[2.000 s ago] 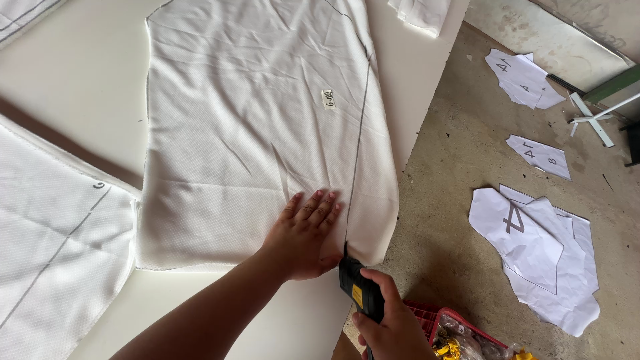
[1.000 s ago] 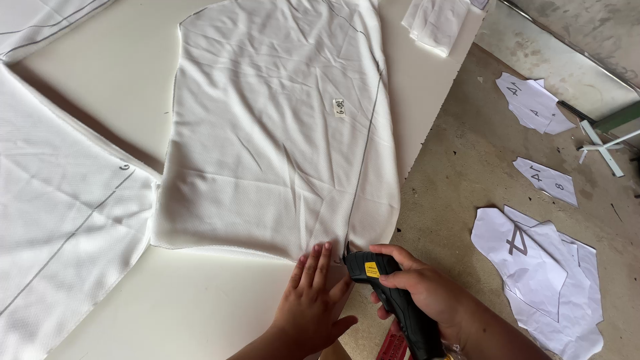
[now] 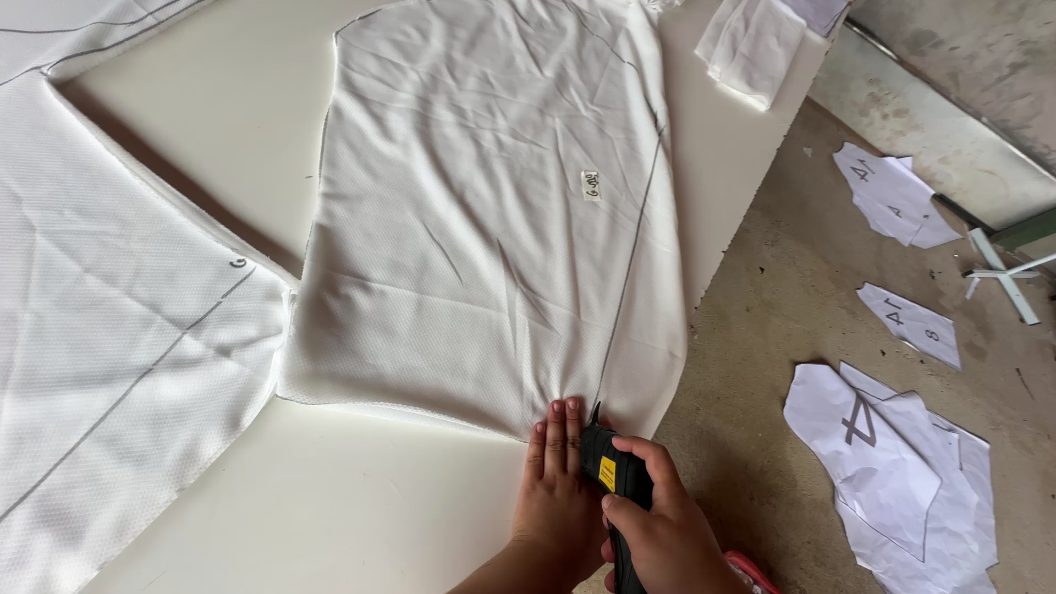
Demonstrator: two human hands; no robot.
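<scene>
A stack of white knit fabric (image 3: 462,214) lies on the white table, with a dark line drawn near its right side and a small written label (image 3: 591,186). My left hand (image 3: 557,495) rests on the fabric's lower edge, fingertips pressing just left of the line. In my right hand (image 3: 660,511) is a black handheld electric fabric cutter (image 3: 615,466) with a yellow sticker. Its pointed tip sits at the lower end of the drawn line, close beside my left fingertips. My left palm is partly hidden by the cutter.
More marked white fabric (image 3: 124,330) lies at left on the table (image 3: 371,503), and folded white cloth (image 3: 751,49) at the top right. Marked paper patterns (image 3: 891,487) lie on the concrete floor (image 3: 742,363). A metal stand leg (image 3: 1002,276) is at right, a red object (image 3: 751,571) below.
My right hand has turned the cutter so its tip points up along the line. My left hand, lower down one second ago, now has its fingers on the fabric beside the tip.
</scene>
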